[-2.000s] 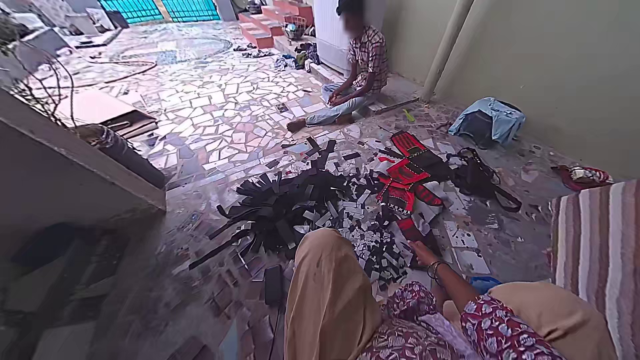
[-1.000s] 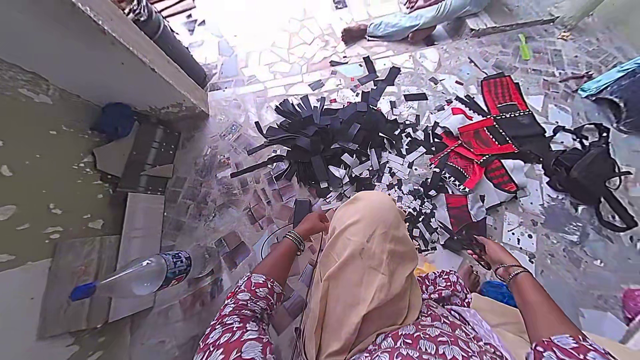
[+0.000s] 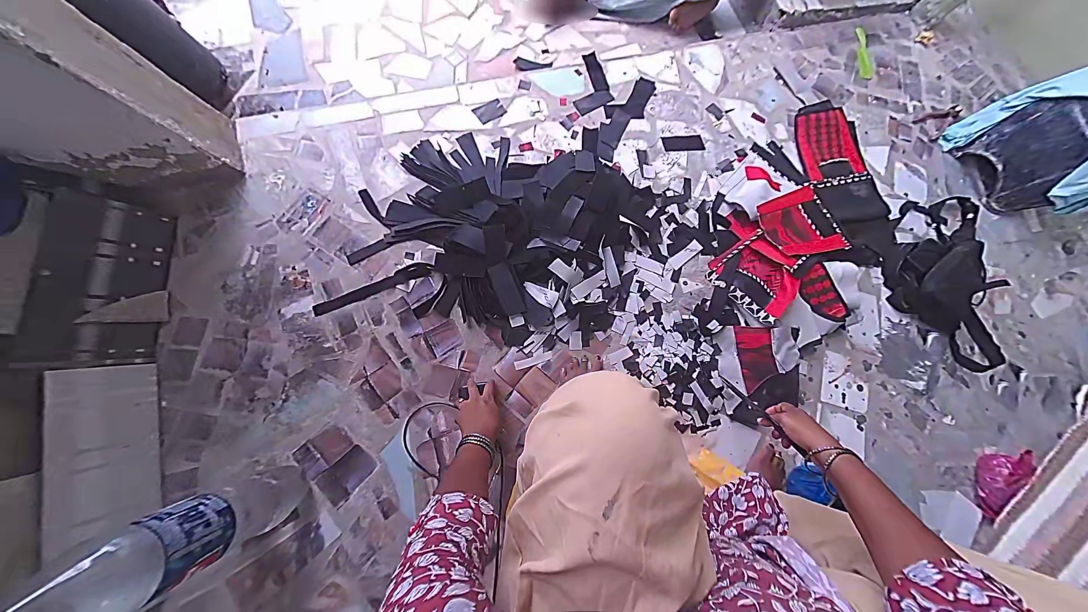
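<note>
My left hand [image 3: 478, 412] is low beside my left knee, its fingertips around a small black piece [image 3: 473, 390]. My right hand [image 3: 799, 429], right of the knees, grips a thin dark pointed tool [image 3: 741, 393], apparently scissors; its handles are hidden by the fingers. The tool lies against black fabric [image 3: 778, 388] joined to a red strip [image 3: 755, 353]. Ahead of my knees is a heap of black fabric strips [image 3: 531, 212], with small white and black cut pieces [image 3: 671, 340] to its right. Red and black patterned fabric pieces [image 3: 790, 221] lie beyond my right hand.
A plastic bottle [image 3: 127, 557] lies at lower left, near a wall edge [image 3: 119, 127]. Black straps or a bag [image 3: 943, 272] and a blue and dark cloth [image 3: 1028, 144] lie right. Blue [image 3: 810, 483] and pink plastic bags [image 3: 1003, 480] sit at lower right. Another person's foot [image 3: 690, 14] shows at top.
The view has tilted down since the oldest frame. My left hand, not visible there, appears beside my knee one second ago and now has its fingertips around a black piece.
</note>
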